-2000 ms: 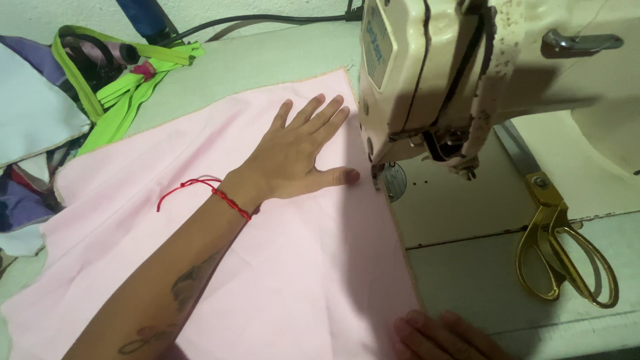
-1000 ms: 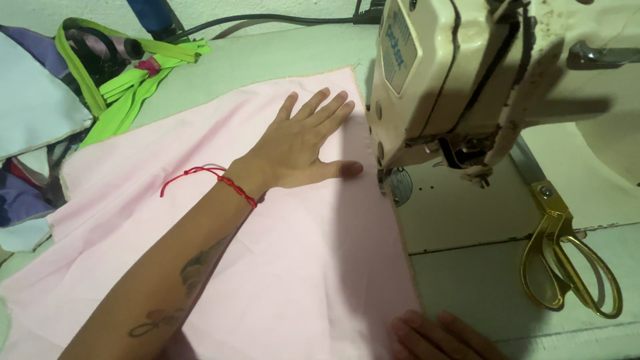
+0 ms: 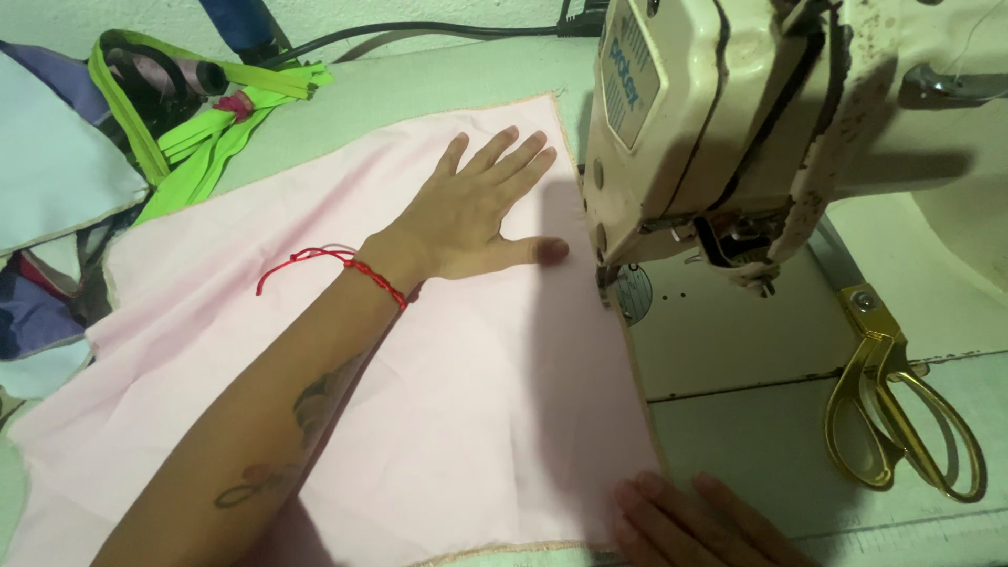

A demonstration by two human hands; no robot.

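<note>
Pink fabric [image 3: 441, 409] lies spread over the table, its right edge running under the presser foot [image 3: 605, 285] of a sewing machine [image 3: 669, 118]. My left hand [image 3: 472, 205] rests flat on the upper part of the cloth, fingers spread, thumb pointing toward the presser foot. A red cord bracelet [image 3: 378, 282] circles that wrist. At the bottom, my right hand [image 3: 693, 524] touches the lower right corner of the fabric with its fingertips; part of it is cut off by the frame. Neither hand grips anything.
Gold-handled scissors [image 3: 886, 394] lie right of the needle plate [image 3: 634, 295]. Green zippers [image 3: 205, 150], a thread spool [image 3: 161, 75] and fabric pieces [image 3: 55, 157] are at the upper left. A black cable [image 3: 417, 28] runs along the back wall. A ruler scale [image 3: 929, 529] marks the front edge.
</note>
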